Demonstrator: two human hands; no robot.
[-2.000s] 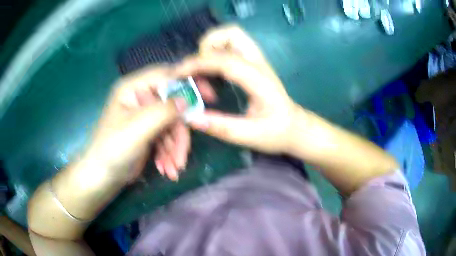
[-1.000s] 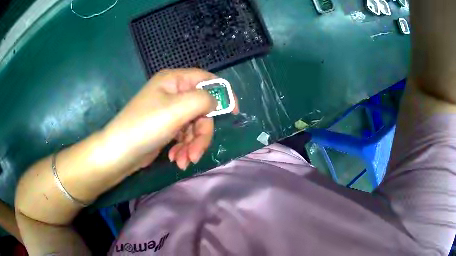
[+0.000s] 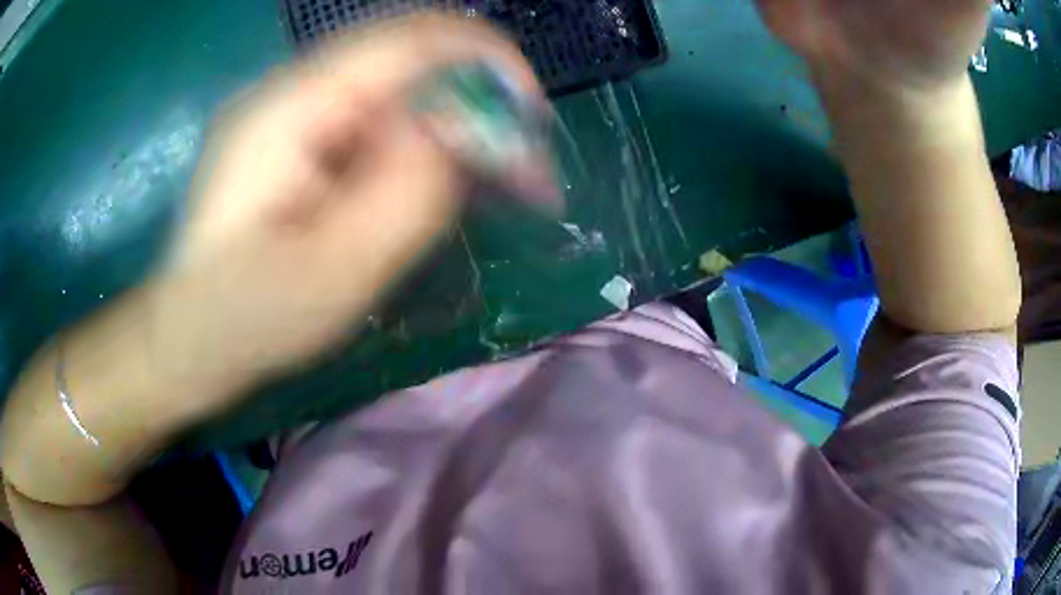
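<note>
My left hand (image 3: pixel 337 174) is at the upper left, blurred by motion. It holds a housing with a green circuit board (image 3: pixel 483 110) at its fingertips; the piece is smeared and its details cannot be read. My right hand (image 3: pixel 878 35) is at the top right, cut off by the upper edge of the picture. Its fingers are out of view, so I cannot tell whether it holds anything. The black screw tray (image 3: pixel 599 41) lies behind my left hand, partly covered by it and cut off by the top edge.
The green bench (image 3: pixel 745 151) curves across the view. A small pale scrap (image 3: pixel 617 291) and a yellowish scrap (image 3: pixel 713 262) lie near its front edge. Clear film (image 3: pixel 640 174) lies in front of the tray. A blue stool (image 3: pixel 814 296) stands beyond the edge at right. Pale housings (image 3: pixel 1016 38) lie at the far right.
My left hand has moved up and left with the boarded housing. My right hand left the housing, was beyond the top right a second ago, and now shows partly there. The view has shifted, cutting off more tray.
</note>
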